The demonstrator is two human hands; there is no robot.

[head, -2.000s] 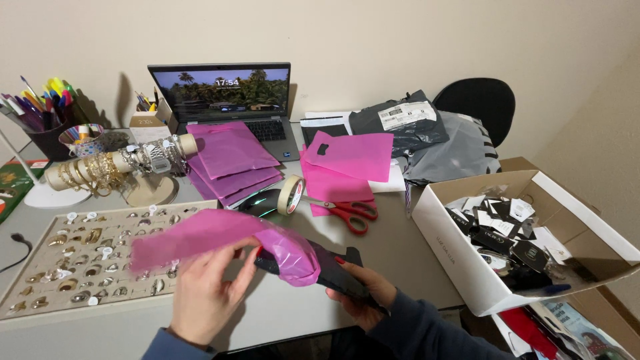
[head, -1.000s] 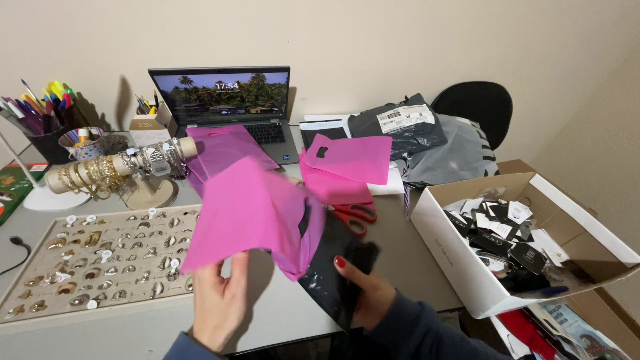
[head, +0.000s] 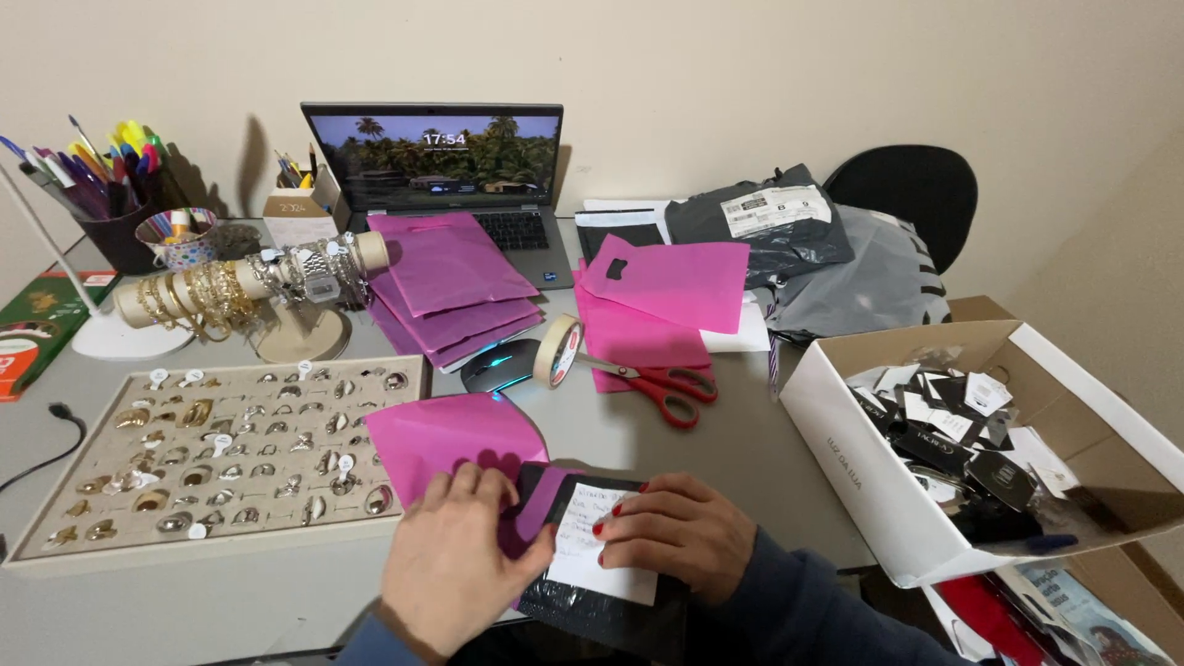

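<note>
A black plastic mailing bag [head: 592, 615] bearing a handwritten white paper [head: 601, 546] lies flat at the front edge of the desk, partly inside or against a pink plastic bag [head: 453, 435]. My left hand [head: 462, 555] presses on the pink bag and the mailer's left side, its fingertips partly hidden. Resting over the mailer's right side and the paper's edge is my right hand [head: 689, 532], with red nails. Beyond them lie red-handled scissors [head: 671, 388], a roll of masking tape [head: 558, 351] on its edge and a black mouse [head: 501, 366].
A ring tray [head: 231, 453] and bracelet stand [head: 250, 282] occupy the left. Pink bags [head: 458, 268] overlap the laptop [head: 435, 157]; more pink sheets [head: 684, 277] and a grey parcel [head: 758, 222] lie behind. A white box [head: 860, 481] of tagged packets stands right.
Both hands have lowered the black mailer and pink bag from above the desk to its front edge. The handwritten paper now shows on top.
</note>
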